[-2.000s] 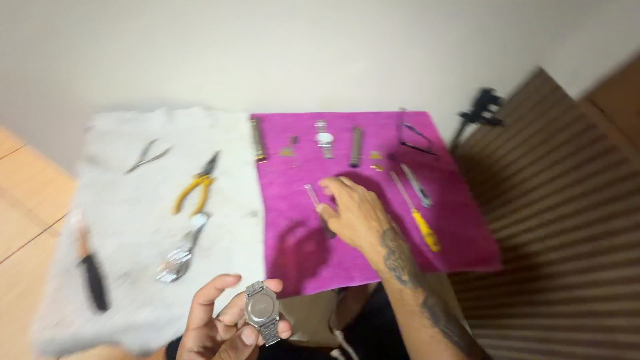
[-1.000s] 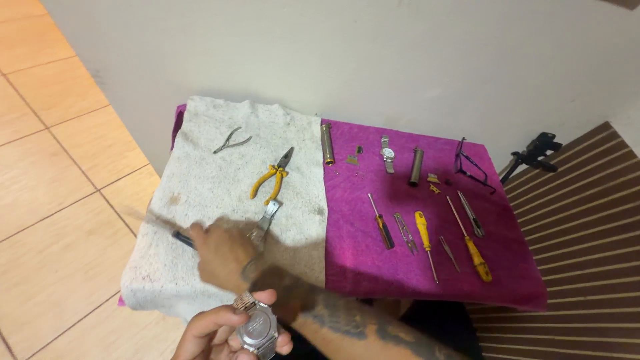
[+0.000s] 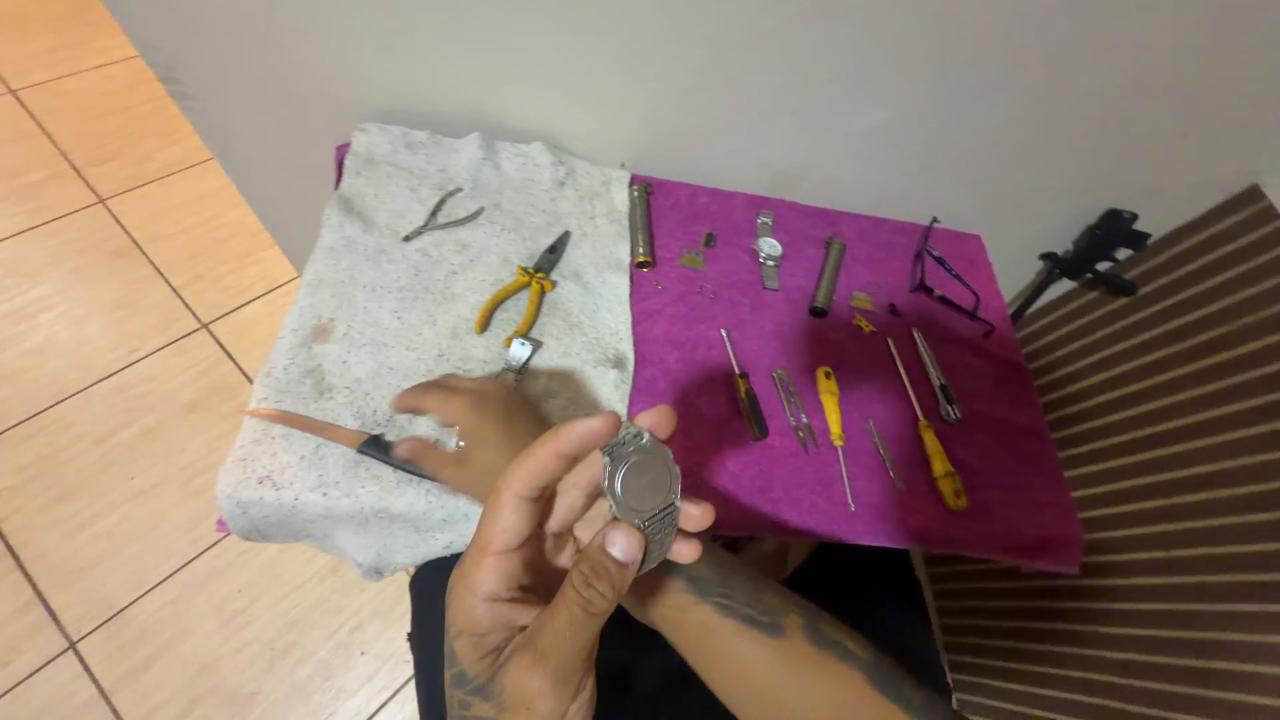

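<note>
My left hand (image 3: 565, 560) holds a metal-bracelet wristwatch (image 3: 643, 482) with its case back up, pinched between thumb and fingers. My right hand (image 3: 475, 430), slightly blurred, reaches across behind it, low over the pale cloth, fingers apart. Its thumb is beside the black handle of a knife (image 3: 385, 452) with a copper-coloured blade; contact is unclear. Just behind this hand lies another metal watch (image 3: 518, 355), partly hidden, below yellow-handled pliers (image 3: 527, 285). Small nippers (image 3: 440, 218) lie farther back.
On the magenta cloth (image 3: 700, 500) lie several screwdrivers (image 3: 935, 465), tweezers (image 3: 795, 410), a utility knife (image 3: 937, 375), a watch (image 3: 768, 250), metal tubes (image 3: 828, 275) and glasses (image 3: 945, 280). A ribbed brown panel (image 3: 1130, 480) stands at right, beside a black clamp (image 3: 1095, 255).
My right hand has moved from the magenta cloth left to the pale cloth. The knife, lengthwise two seconds ago, now lies more crosswise. The left hand still holds the watch. The view has shifted.
</note>
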